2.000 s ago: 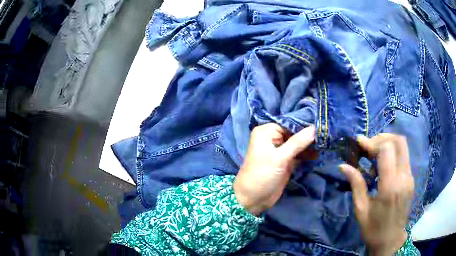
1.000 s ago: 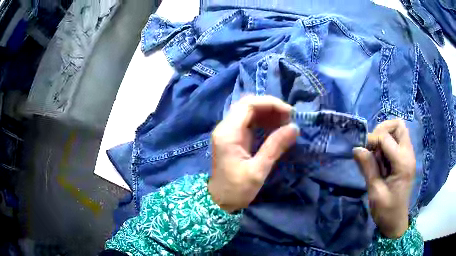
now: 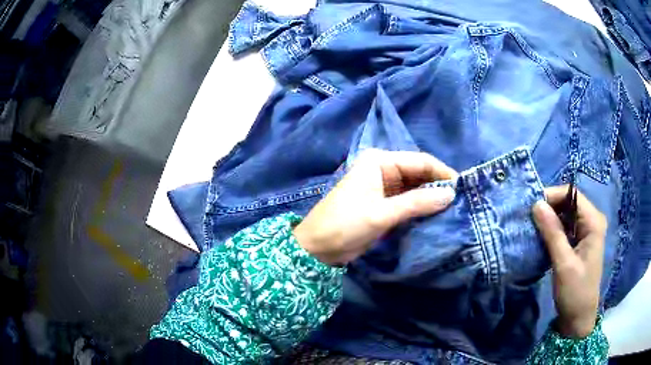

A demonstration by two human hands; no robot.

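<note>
A faded blue denim garment (image 3: 285, 157) covers the table. Its cuff (image 3: 510, 207), with pale stitching and a small round metal button (image 3: 500, 175), is held up between my hands. My left hand (image 3: 385, 203) pinches the cuff's upper edge at its left, between thumb and fingers. My right hand (image 3: 571, 249) touches the cuff's right edge with the thumb. Dark thread snips (image 3: 572, 207) show partly between its fingers; most of the tool is hidden.
The white tabletop (image 3: 214, 135) shows at the left and lower right. Another dark denim piece (image 3: 628, 36) lies at the upper right. A grey bin with pale cloth (image 3: 121, 68) stands at the upper left. Yellow lines (image 3: 118, 249) mark the floor.
The curved piece with yellow stitching, earlier held open, is no longer seen. The cuff has been turned so its button faces up. Both hands have shifted a little, and the view has moved slightly.
</note>
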